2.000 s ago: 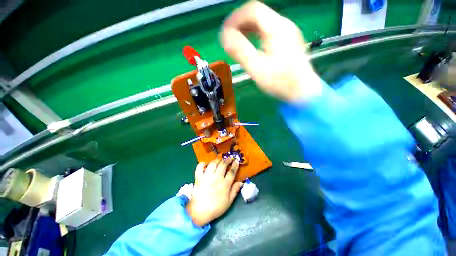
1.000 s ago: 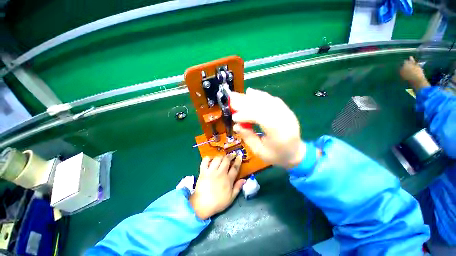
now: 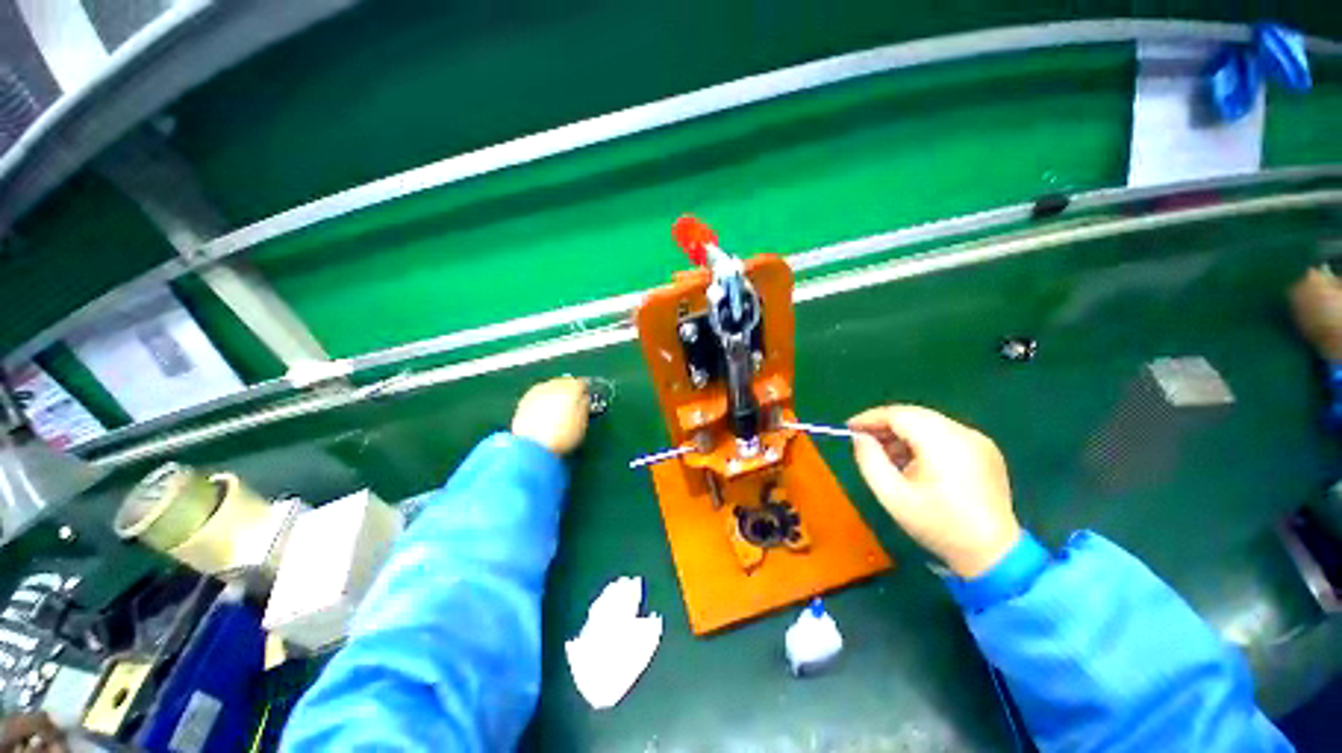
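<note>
The orange press fixture point(image 3: 717, 316) stands upright on its base, with its red lever grip point(image 3: 695, 236) raised. The black notched part seat point(image 3: 768, 525) shows no separate part in it. My left hand point(image 3: 555, 415) is left of the press at a small round part point(image 3: 596, 400); its fingers are curled and partly hidden. My right hand point(image 3: 942, 486) is right of the press, fingertips at the outer end of the right side rod point(image 3: 818, 430). A dark spot shows between these fingers, too small to name. The white glue bottle point(image 3: 814, 643) is in front of the base.
A crumpled white wipe point(image 3: 615, 643) lies left of the base. A white box point(image 3: 331, 571), tape rolls point(image 3: 187, 508) and a blue unit point(image 3: 206, 677) are at left. At right are another small round part point(image 3: 1017, 349), a perforated block point(image 3: 1189, 383) and another person's hand point(image 3: 1317, 312).
The lever went down, then up again, and my right hand has moved from it to the right rod. My left hand has left the seat for the back left. The view has shifted left.
</note>
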